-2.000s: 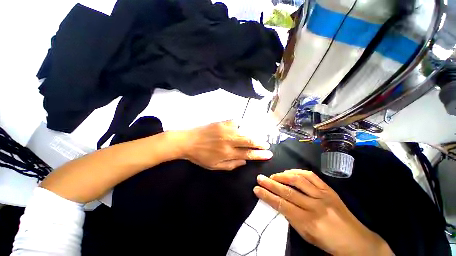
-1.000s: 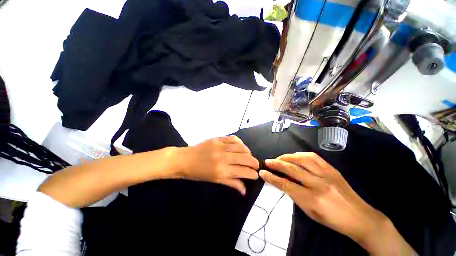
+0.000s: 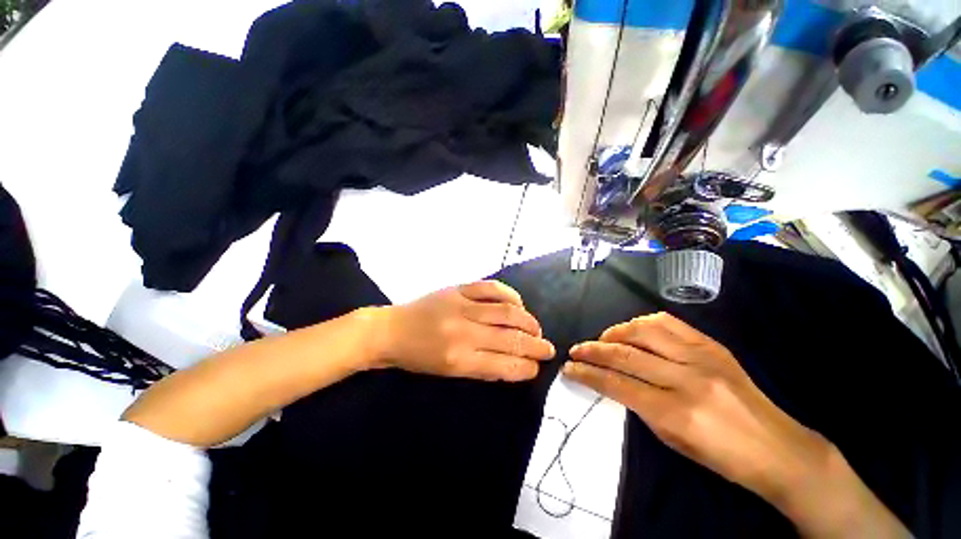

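Note:
The black garment panel (image 3: 443, 453) lies under both hands, runs up to the presser foot (image 3: 585, 253) and spreads to the right under the machine head. My left hand (image 3: 458, 335) has its fingertips together at the cloth's edge, just below the presser foot. My right hand (image 3: 685, 390) lies on the cloth beside it, fingertips close to the left ones, at the cloth edge above a white gap. Both seem to pinch the fabric; the fingertips' undersides are hidden. The white sewing machine (image 3: 616, 95) with blue stripe stands above and right of the hands.
A crumpled black pile of cut pieces (image 3: 348, 105) lies behind my left hand. Black cords (image 3: 84, 342) hang at the far left. The ribbed grey knob (image 3: 690, 276) sticks out low above my right hand. A dark thread loop (image 3: 553, 474) lies on the white strip between cloth parts.
My left hand has moved back from beside the presser foot toward me and now meets my right fingertips. The panel's edge by the presser foot shows more. The machine sits further left in view.

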